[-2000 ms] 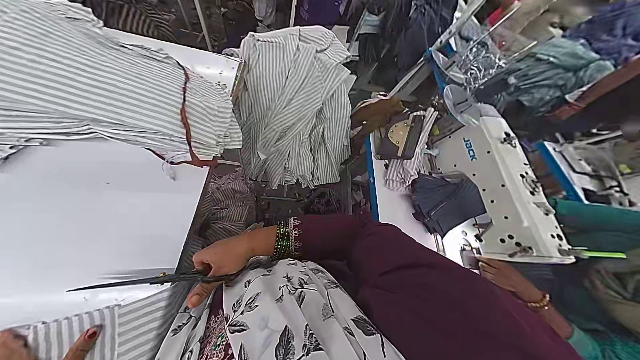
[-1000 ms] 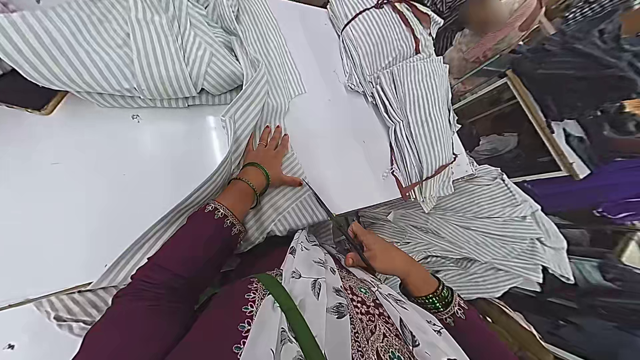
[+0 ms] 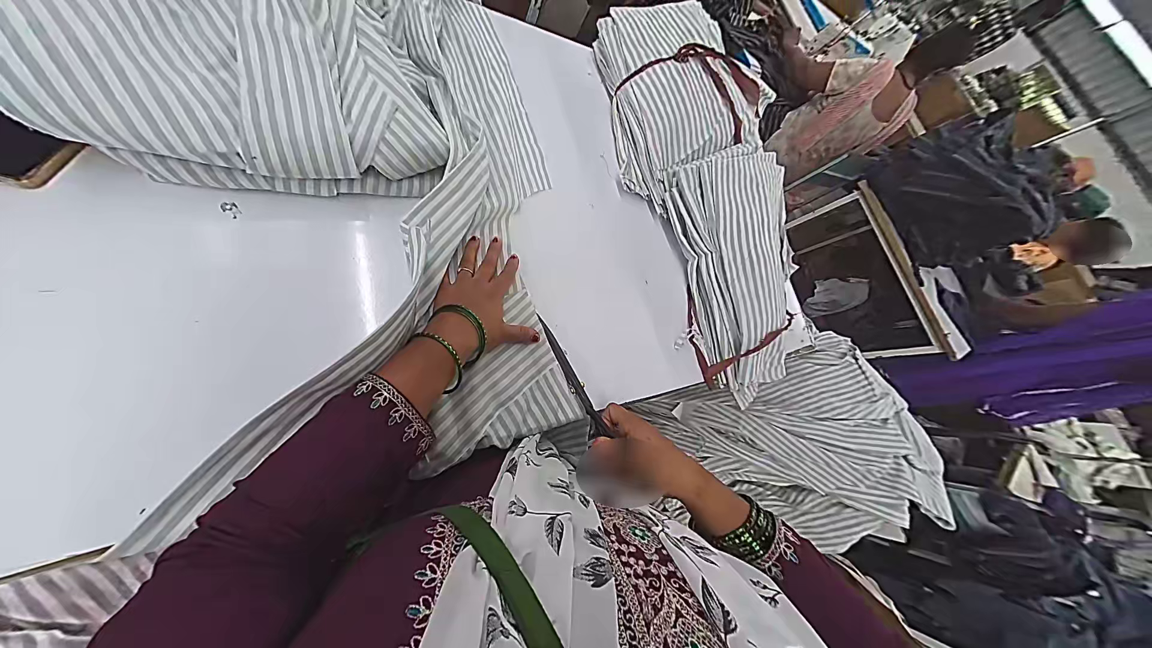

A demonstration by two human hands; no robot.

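Note:
My left hand (image 3: pixel 479 301) lies flat, fingers spread, on grey-and-white striped fabric (image 3: pixel 513 396) near the front edge of the white table (image 3: pixel 594 270). A pair of dark fabric scissors (image 3: pixel 576 382) is held in my right hand (image 3: pixel 634 450), just right of the striped piece. Its blades point up and left, with the tip close to my left thumb, along the cut edge of the cloth. The blades look nearly closed together. Part of my right hand is blurred, so its hold on the handles shows only partly.
A large striped fabric heap (image 3: pixel 270 90) covers the table's far left. Striped bundles (image 3: pixel 729 243) tied with dark red strips lie along the right edge. More striped cloth (image 3: pixel 810 441) hangs beyond that edge. People (image 3: pixel 1062 243) and dark garments are farther right.
Two seconds ago the view faced a sewing machine, with the scissors over the table's edge at left; the view has swung since. Over the last second both hands have stayed nearly in place on cloth and scissors.

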